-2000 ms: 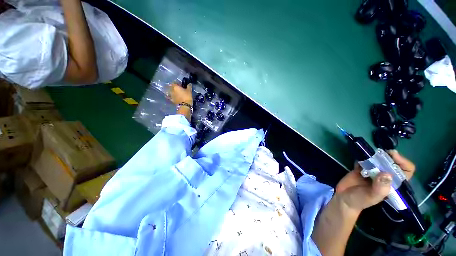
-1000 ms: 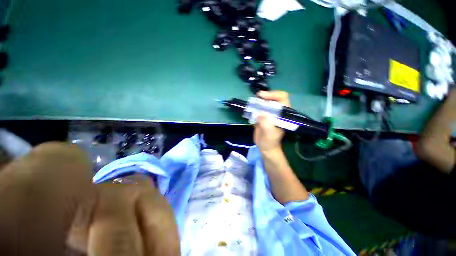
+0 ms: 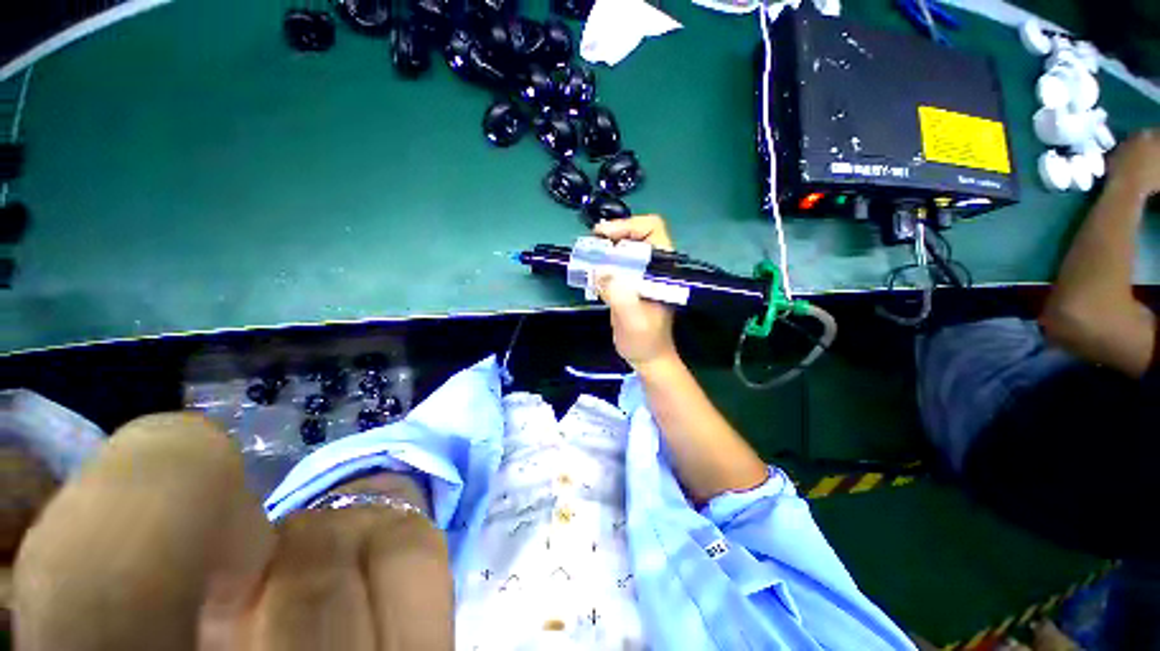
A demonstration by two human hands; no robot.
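My right hand (image 3: 636,321) grips the black glue syringe (image 3: 712,279) by its clear sleeve, just above the bench's front edge. The syringe lies nearly level, its bluish needle pointing left and its green adapter (image 3: 767,301) at the right. Loose glossy black housings (image 3: 557,132) lie in a pile beyond the needle, the nearest close to my fingertips. My left hand (image 3: 255,553) is large and blurred, very close to the camera at the lower left; whether it holds anything cannot be told. The clear tray (image 3: 229,404) with black parts shows below the bench edge.
The black controller (image 3: 890,115) with a yellow label and red light stands at the back right, a white cord (image 3: 771,140) beside it. A white wipe (image 3: 626,28) lies by the housings. White parts (image 3: 1066,108) and another person's arm (image 3: 1104,286) are at the right.
My left hand has left the tray and come up close to the camera. The view has swung right, bringing in the controller. My right hand still holds the syringe, now more level.
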